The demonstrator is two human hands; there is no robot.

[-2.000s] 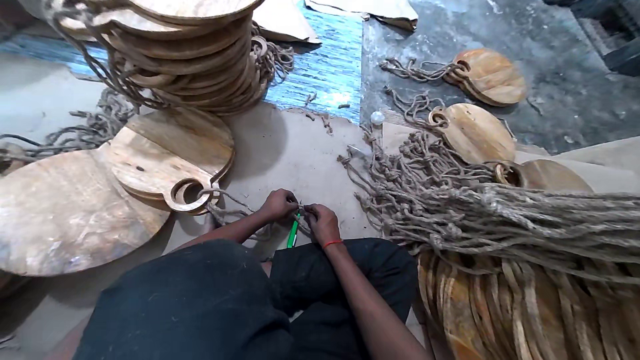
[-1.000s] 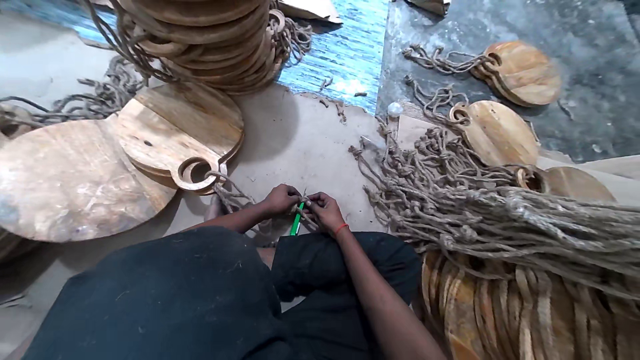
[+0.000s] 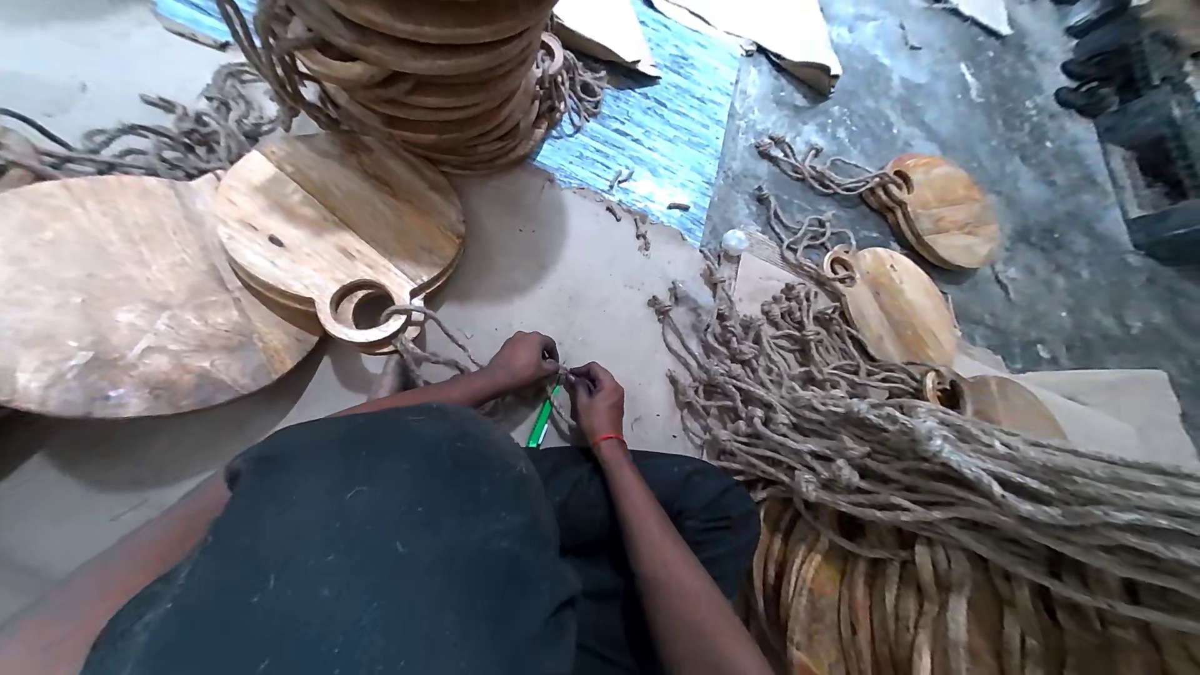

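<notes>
Low in the middle of the view, my left hand (image 3: 525, 360) and my right hand (image 3: 597, 394) meet with bent fingers around a short end of rope between their fingertips. A green tool (image 3: 543, 418), perhaps a cutter, slants below the fingertips; what it rests on or whether a finger holds it is unclear. Left of my hands lie round wooden boards (image 3: 337, 211) with ring-shaped handles. Rope (image 3: 436, 323) is looped through the upper handle and runs toward my left hand.
A stack of round wooden boards (image 3: 422, 94) rises at the back left, beside a large round board (image 3: 122, 291). Knotted ropes (image 3: 844, 422) cover boards on the right. Smaller boards (image 3: 947, 211) lie on the grey floor. A blue striped sheet (image 3: 647, 122) lies behind.
My hands stay together at the rope end, with only slight finger movement. The view has shifted a little.
</notes>
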